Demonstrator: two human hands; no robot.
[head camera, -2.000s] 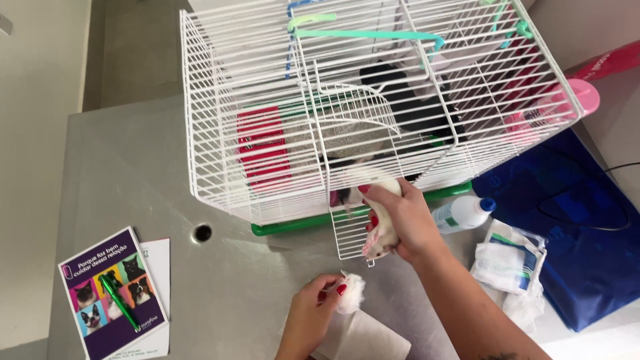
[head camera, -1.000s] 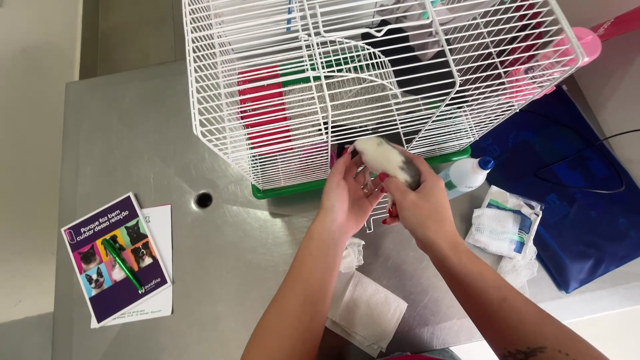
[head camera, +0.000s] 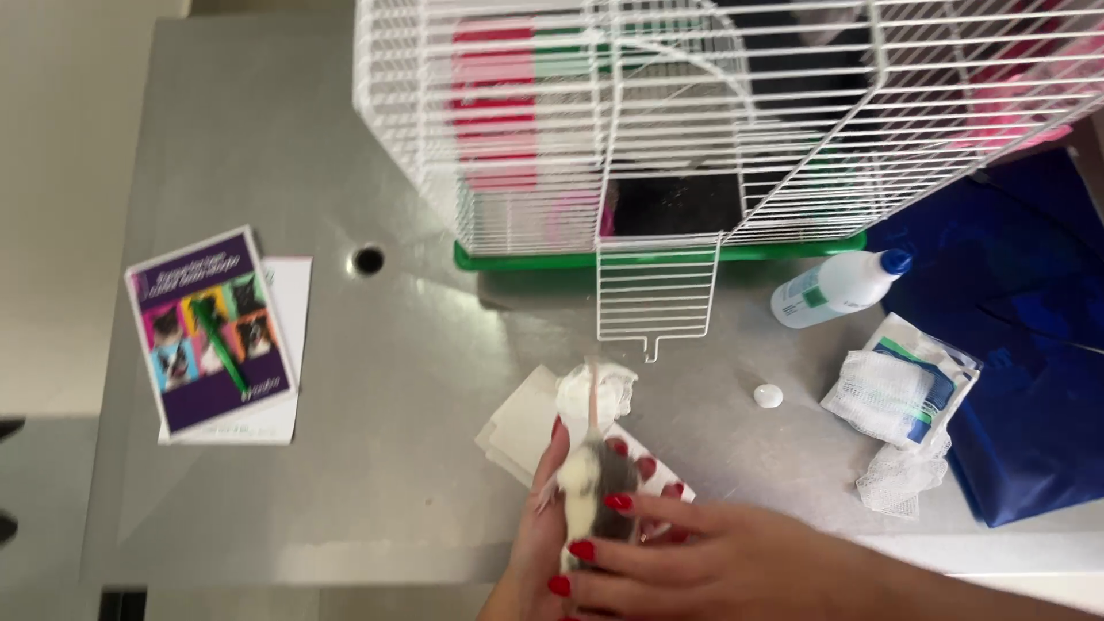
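A rat with cream and grey fur (head camera: 580, 493) lies along my left hand (head camera: 539, 539), its pale tail pointing toward the cage. The fingers of that hand curl around its far side. My right hand (head camera: 681, 552) rests over the rat's back from the right, with red-nailed fingertips on the fur. The rat's head is hidden under my fingers. Just beyond the hands, crumpled white gauze (head camera: 617, 388) lies on folded white paper (head camera: 526, 423). The white wire cage (head camera: 517, 164) stands behind, its small wire door (head camera: 657, 297) folded down.
On the steel table (head camera: 388, 483) stand or lie a white bottle with a blue cap (head camera: 832, 289), a small white cap (head camera: 768, 396), an opened gauze packet (head camera: 936, 371), loose gauze (head camera: 901, 479), and a blue bag (head camera: 1026, 414). At left, a green pen (head camera: 220, 345) lies on a booklet (head camera: 194, 410).
Both hands have moved with the rat away from the cage door, toward me. Two seconds ago my left hand held gauze, which now lies on the paper. The view has shifted closer.
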